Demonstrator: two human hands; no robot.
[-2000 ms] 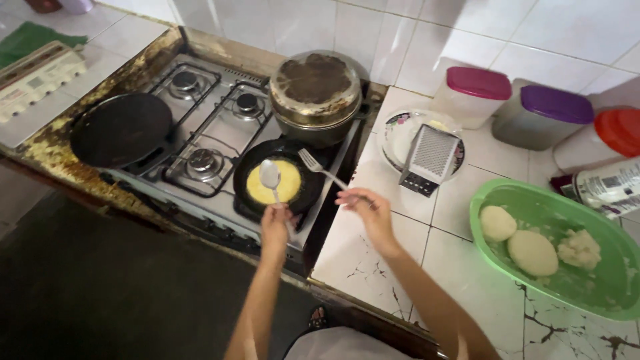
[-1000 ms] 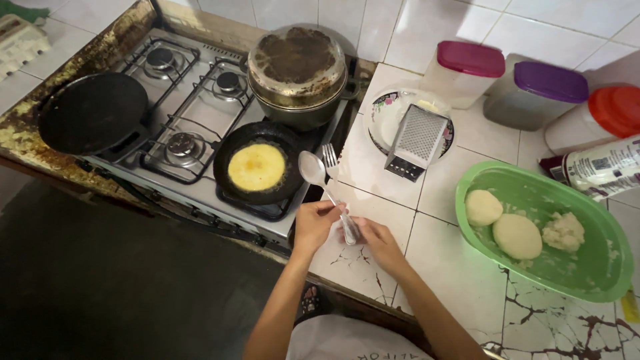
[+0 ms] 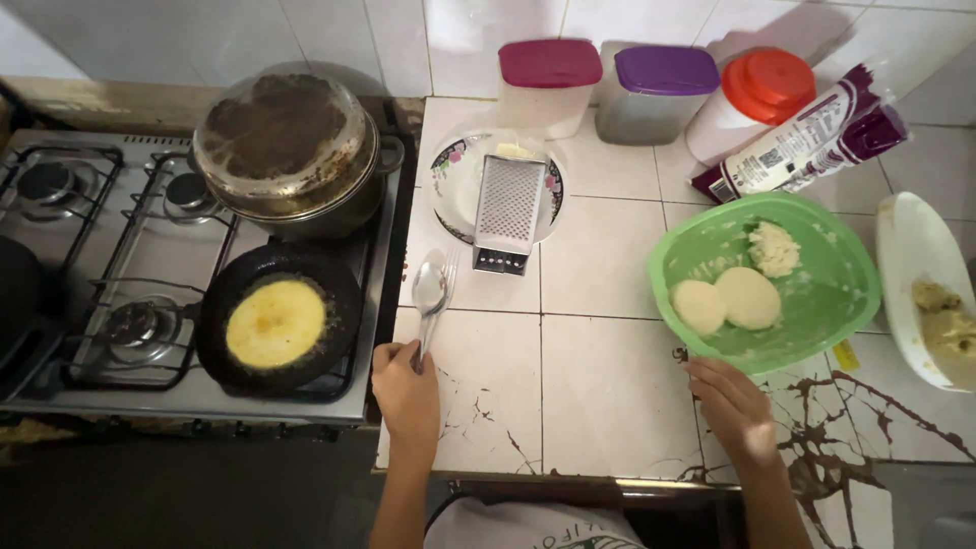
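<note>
My left hand (image 3: pixel 408 385) grips the handles of a metal spoon (image 3: pixel 429 288) and a fork (image 3: pixel 451 282) at the left edge of the tiled counter. To its left, a yellow flat round of dough (image 3: pixel 276 324) lies in a black frying pan (image 3: pixel 213 343) on the stove. My right hand (image 3: pixel 728 404) is at the near rim of a green plastic basin (image 3: pixel 831 286), holding nothing that shows; whether it touches the rim is unclear. Inside the basin are two smooth dough balls (image 3: pixel 749 298) and a rough lump of dough (image 3: pixel 773 249).
A lidded pot (image 3: pixel 305 168) stands behind the pan. A metal grater (image 3: pixel 510 206) rests on a flowered plate (image 3: pixel 454 179). Lidded containers (image 3: pixel 549 91) and a plastic packet (image 3: pixel 793 149) line the wall. A white bowl (image 3: pixel 900 282) holds a yellowish mash at the right.
The spoon and fork have gone from over the pan to the counter. My right hand has left the utensils and moved right to the basin. The view has shifted right.
</note>
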